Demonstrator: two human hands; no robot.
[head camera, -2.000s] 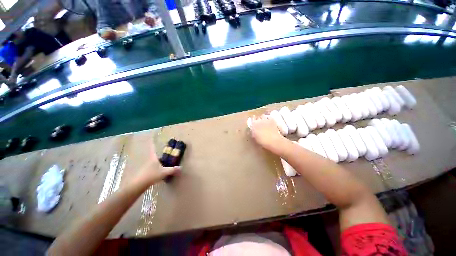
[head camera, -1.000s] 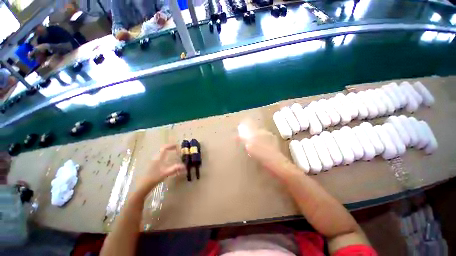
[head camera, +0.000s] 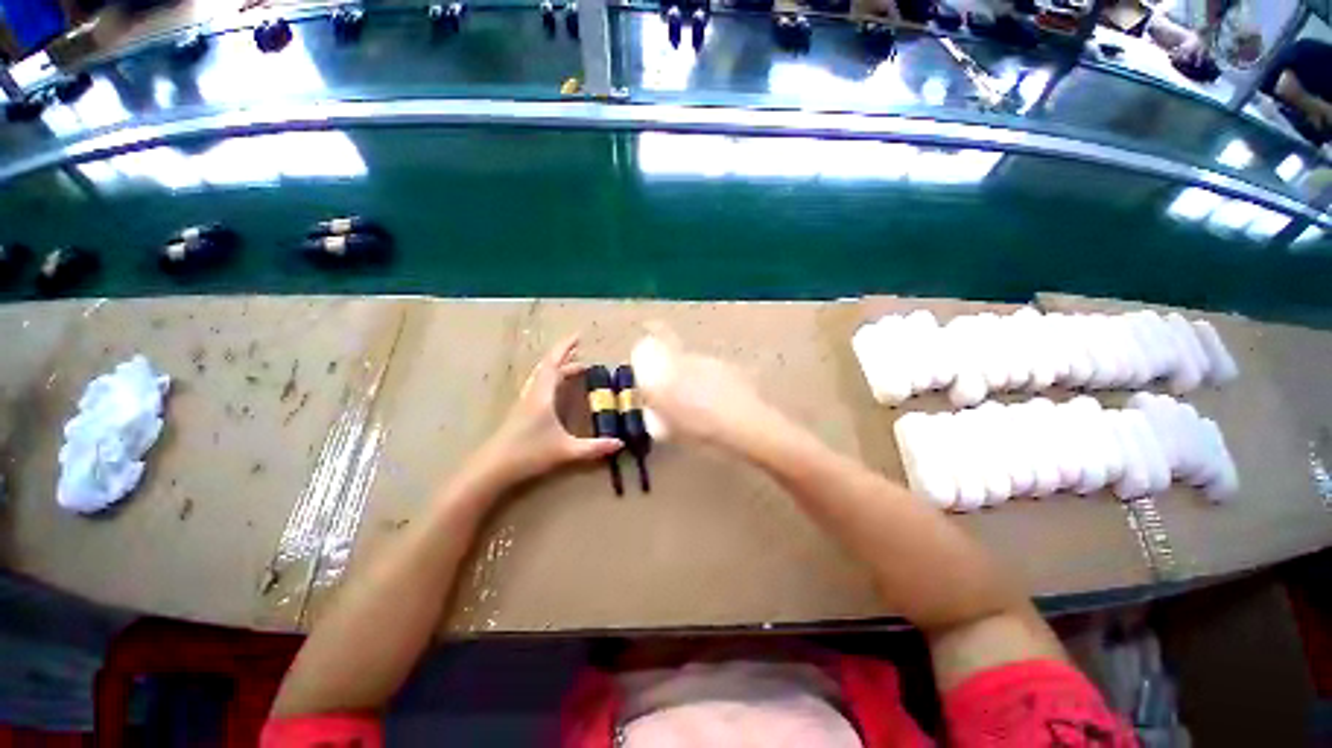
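A pair of black units (head camera: 615, 414) with gold bands lies side by side on the brown cardboard, with thin tails towards me. My left hand (head camera: 552, 421) is curved around their left side, thumb at the lower part; whether it grips them is unclear. My right hand (head camera: 693, 395) is blurred, just right of the pair, and holds a white cover (head camera: 650, 383), partly hidden by the fingers. Loose white covers stand in two tight rows, an upper row (head camera: 1052, 348) and a lower row (head camera: 1059, 450), on the right of the bench.
A crumpled white wad (head camera: 113, 434) lies on the cardboard bench (head camera: 730, 563) at far left. More black pairs (head camera: 348, 243) sit on the green conveyor belt (head camera: 555, 219) at left. A metal rail (head camera: 438, 113) runs beyond, with a post. Part of a person shows at top right.
My right hand has moved left from the rows to the black pair, carrying a white cover. My left hand left the pair and is now close around it again. The view has turned.
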